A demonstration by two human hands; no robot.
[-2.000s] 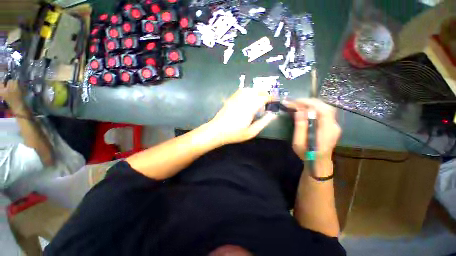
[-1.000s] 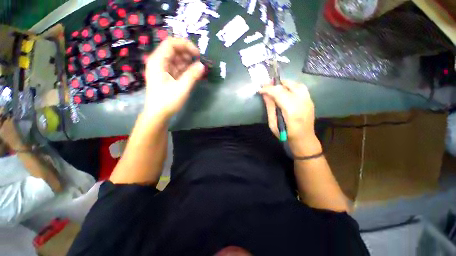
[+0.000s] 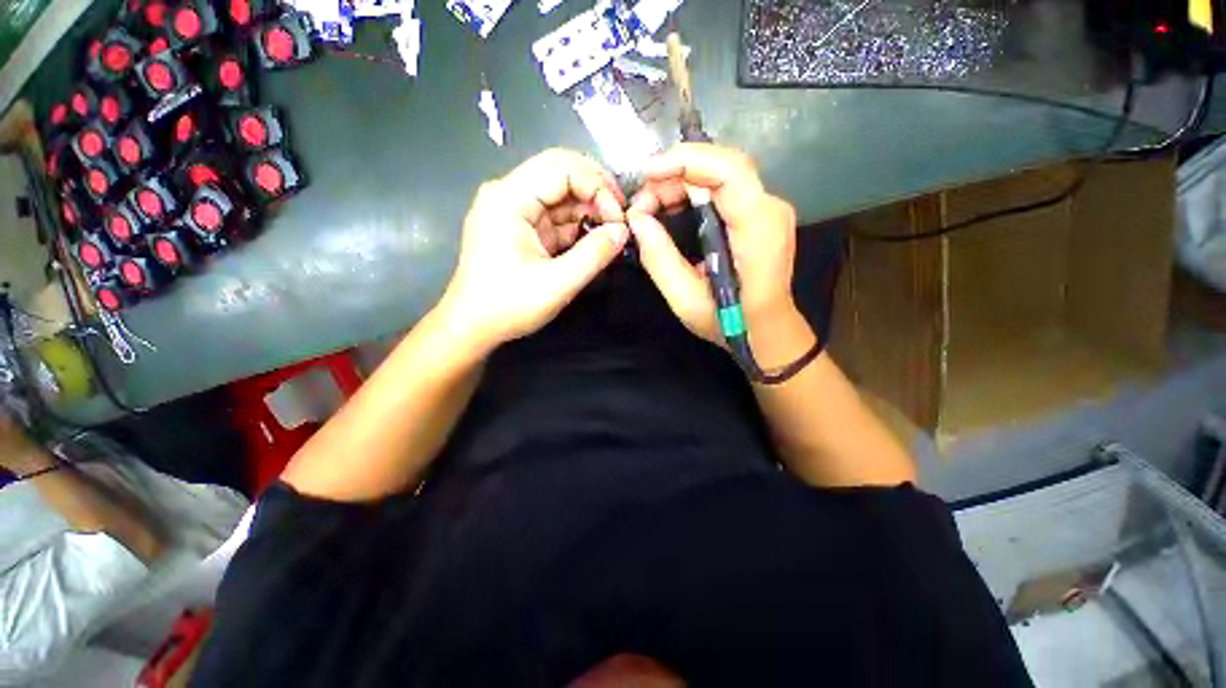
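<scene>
My left hand [image 3: 531, 242] and my right hand [image 3: 726, 235] meet fingertip to fingertip at the bench's front edge. A small dark piece shows between my left fingers, mostly hidden. My right hand also holds a soldering iron [image 3: 717, 255], black with a green band, its pale tip pointing up and away. A white circuit board [image 3: 615, 121] lies just beyond the fingertips, with another board with dark spots [image 3: 571, 51] behind it. Many black housings with red faces [image 3: 161, 135] are piled at the left. A small white piece [image 3: 492, 117] lies alone on the mat.
A dark tray of silvery bits [image 3: 874, 43] is at the upper right, with a black cable [image 3: 1022, 101] along its near side. Below right are an open cardboard box [image 3: 1049, 296] and a grey crate [image 3: 1102, 538]. Another person's arm [image 3: 81, 497] is at the lower left, near a red stool [image 3: 289, 410].
My left hand has moved right from beside the housings, and my right hand slightly left, so the fingertips now meet. The camera view has shifted, and the round red-rimmed item is out of view.
</scene>
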